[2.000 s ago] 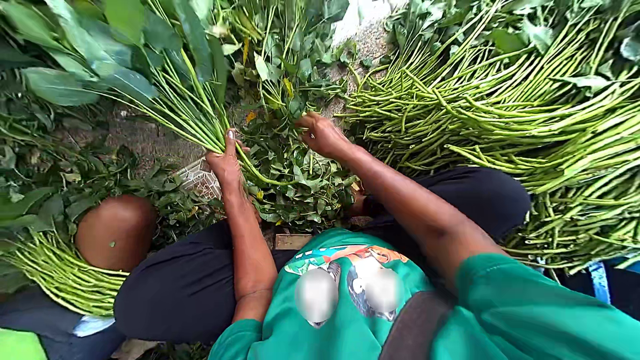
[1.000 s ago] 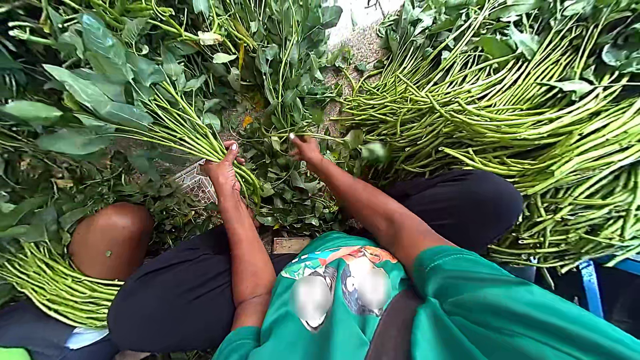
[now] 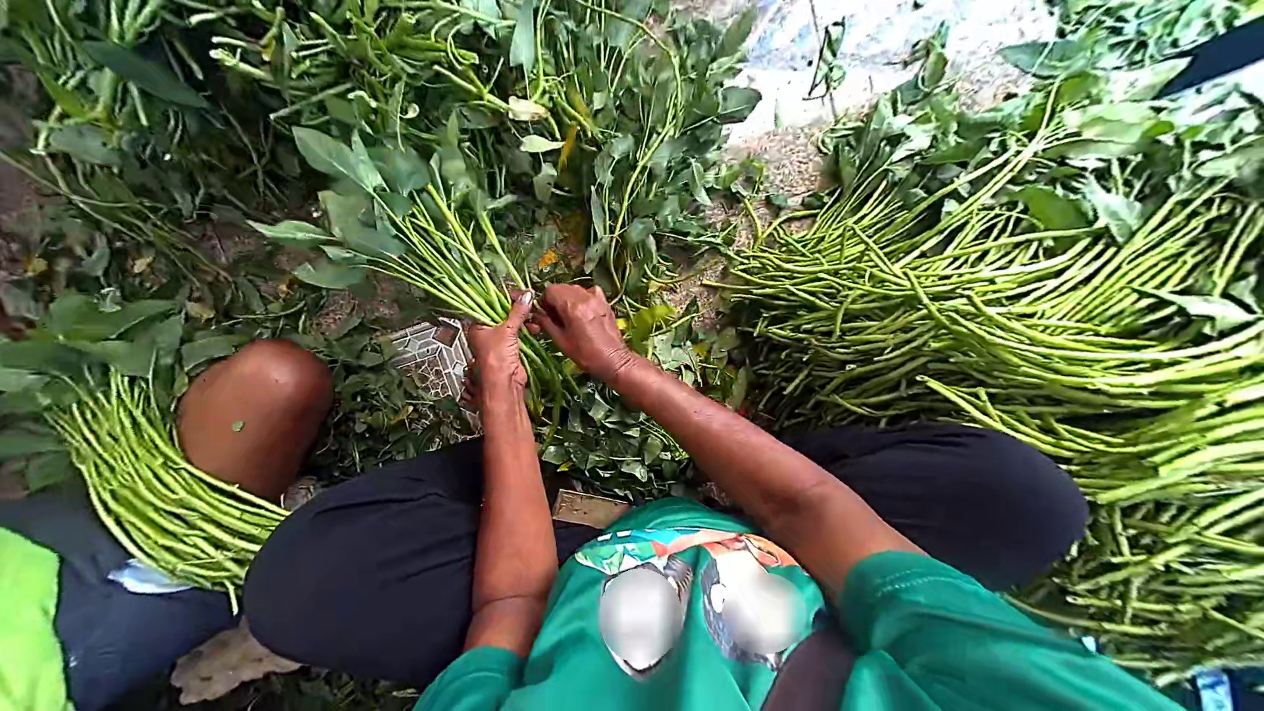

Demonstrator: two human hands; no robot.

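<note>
My left hand [image 3: 500, 354] is closed around a bunch of long green stems with broad leaves [image 3: 444, 257], the leafy ends pointing up and left, the stem ends hanging below the fist. Against its thumb, my right hand [image 3: 583, 326] has its fingers curled at the edge of the bunch; whether they pinch a stem cannot be made out. Torn leaves [image 3: 622, 434] lie under both hands.
A large heap of leafless green stems [image 3: 987, 306] spreads on the right. Leafy vines [image 3: 632, 128] cover the ground ahead. At the left, beside another person's bare knee [image 3: 259, 410], lies a stem bundle [image 3: 163, 484]. A patterned tile piece [image 3: 431, 357] shows near my left hand.
My right hand has moved left, from apart to touching my left hand at the bunch. A blurred leaf by my right hand one second ago is no longer there.
</note>
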